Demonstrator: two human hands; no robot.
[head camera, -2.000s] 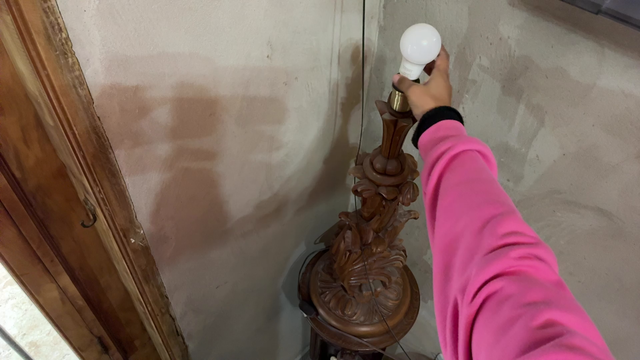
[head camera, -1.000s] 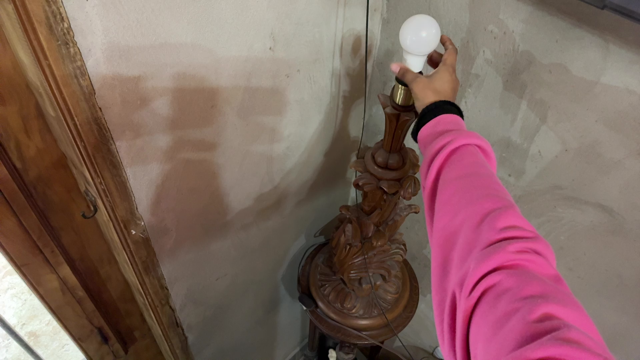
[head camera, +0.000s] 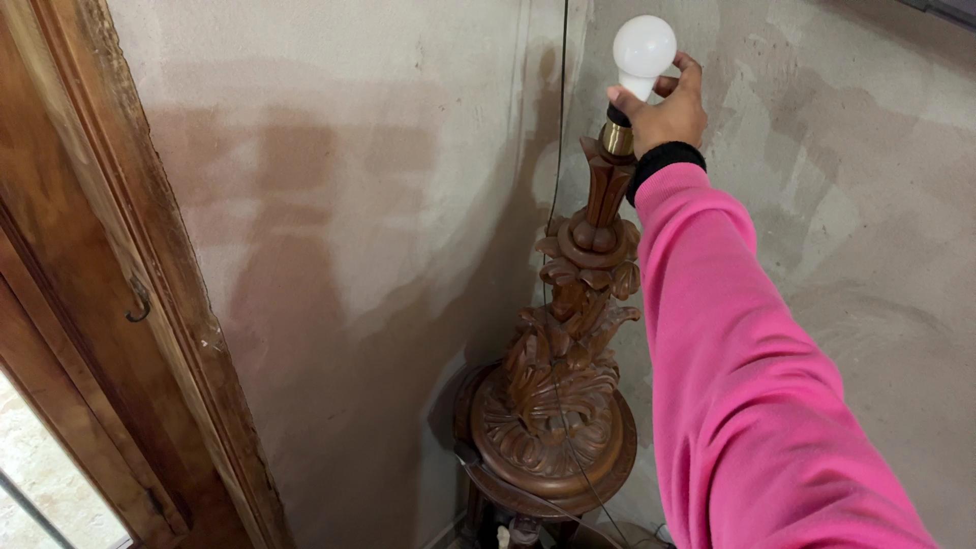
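A white light bulb (head camera: 645, 47) stands at the top of a carved wooden lamp base (head camera: 568, 358), over its black and brass socket (head camera: 618, 137). My right hand (head camera: 669, 107) grips the bulb's lower neck, the thumb at the left and the fingers behind and to the right. Whether the bulb's screw end sits inside the socket is hidden by the thumb and hand. A pink sleeve with a black cuff covers this arm. My left hand is out of view.
The lamp rests on a round wooden stand (head camera: 488, 480) in the wall corner. A thin dark cord (head camera: 563, 114) runs down the wall, and wires cross the stand. At the left is a wooden door frame (head camera: 175, 305) with a metal hook (head camera: 139, 300). A dark edge (head camera: 949, 11) shows at the upper right.
The fingers of my right hand have shifted around the bulb's neck. The bulb remains above the socket throughout.
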